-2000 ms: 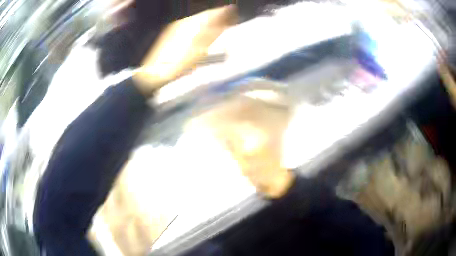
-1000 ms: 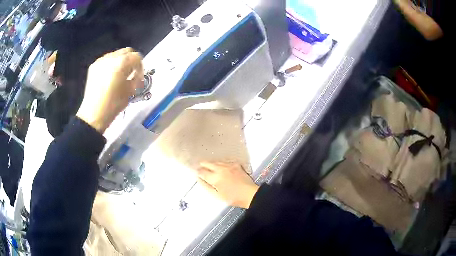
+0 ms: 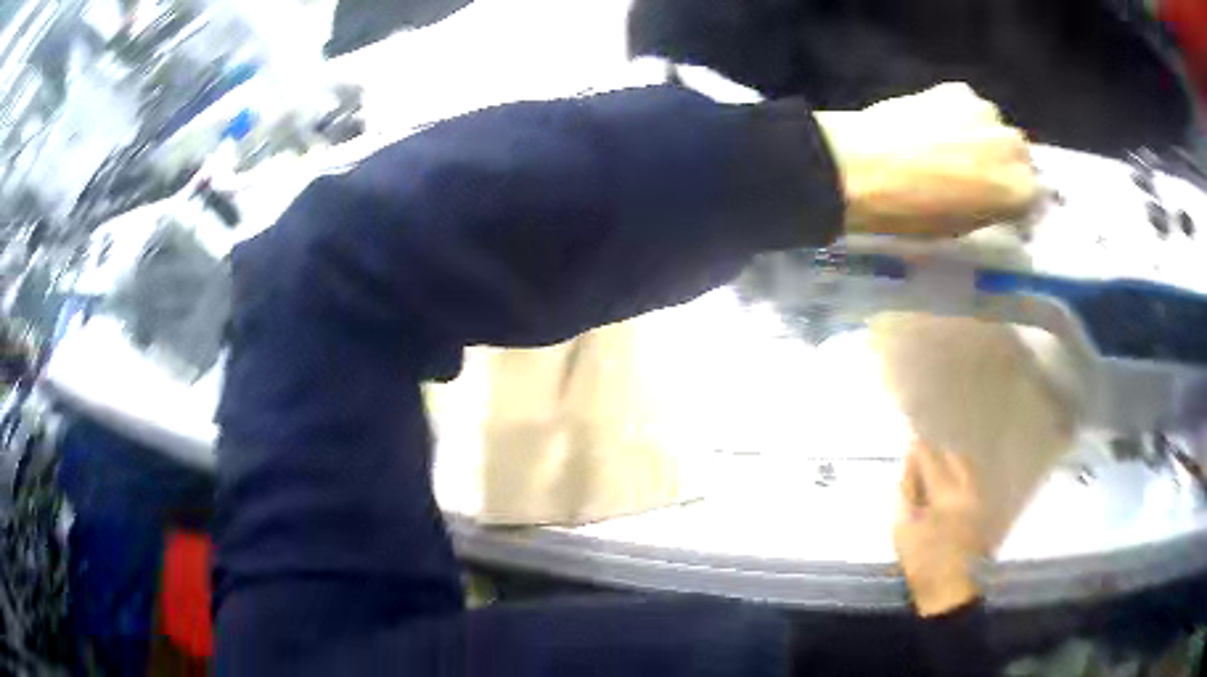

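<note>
My left hand (image 3: pixel 933 161) is at the white sewing machine head (image 3: pixel 1099 218), its fingers curled at the top; the blur hides whether it holds anything. A brown fabric panel (image 3: pixel 999 397) lies under the machine arm. My right hand (image 3: pixel 942 522) lies on this panel's left edge near the table front, fingers slightly apart. Another brown panel (image 3: pixel 569 430) lies flat on the table left of the needle area, with a crease in it. The needle area is blurred and washed out by light.
The white table (image 3: pixel 768 522) has a curved grey front edge. My left sleeve crosses much of the view. A red thing (image 3: pixel 187 593) is below the table at left. Dark cloth or clothing (image 3: pixel 900 66) is behind the machine. Blurred clutter fills the upper left.
The view has swung left, so the machine now shows further right. My left hand remains near the machine's top. My right hand remains on the panel. The bundle at right has left the view.
</note>
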